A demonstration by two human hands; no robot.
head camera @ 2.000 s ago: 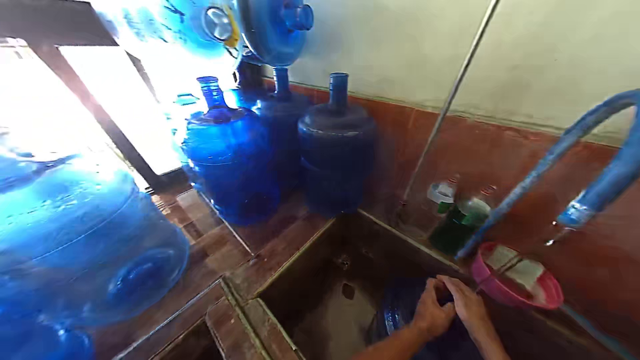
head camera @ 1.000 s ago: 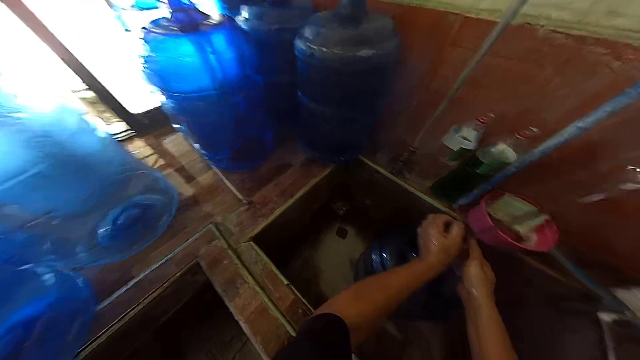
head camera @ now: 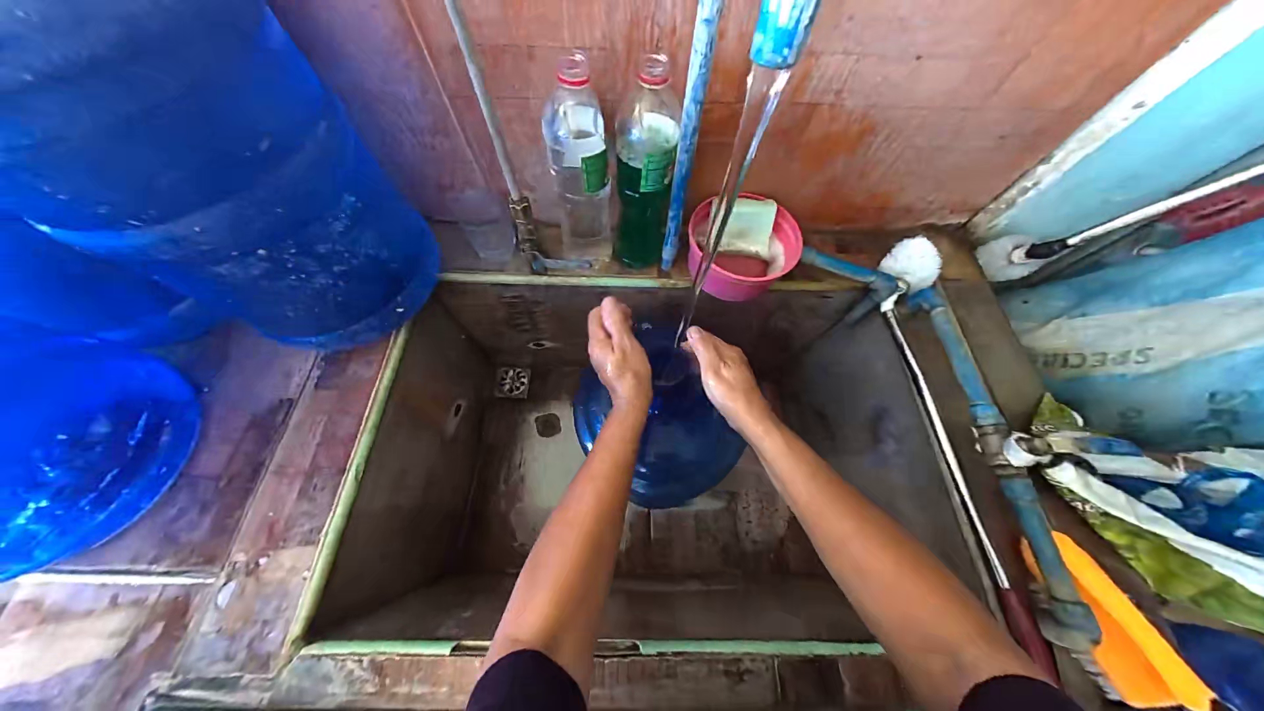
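A blue plastic water jug stands upright in a deep tiled sink. Water from the blue pipe spout falls in a stream toward the jug's mouth. My left hand is on the left of the jug's neck, palm turned inward, with nothing seen in it. On the other side, my right hand has its fingertips at the water stream. The hands are apart. Whether either palm touches the neck cannot be told.
Large blue jugs stand at left. Behind the sink are two plastic bottles, one with green liquid, and a pink bowl with a sponge. A long-handled brush and blue pipes line the right rim.
My hands, close together at the jug's top before, are now apart on either side of its neck. Falling water now shows over the jug. The view has swung right and down.
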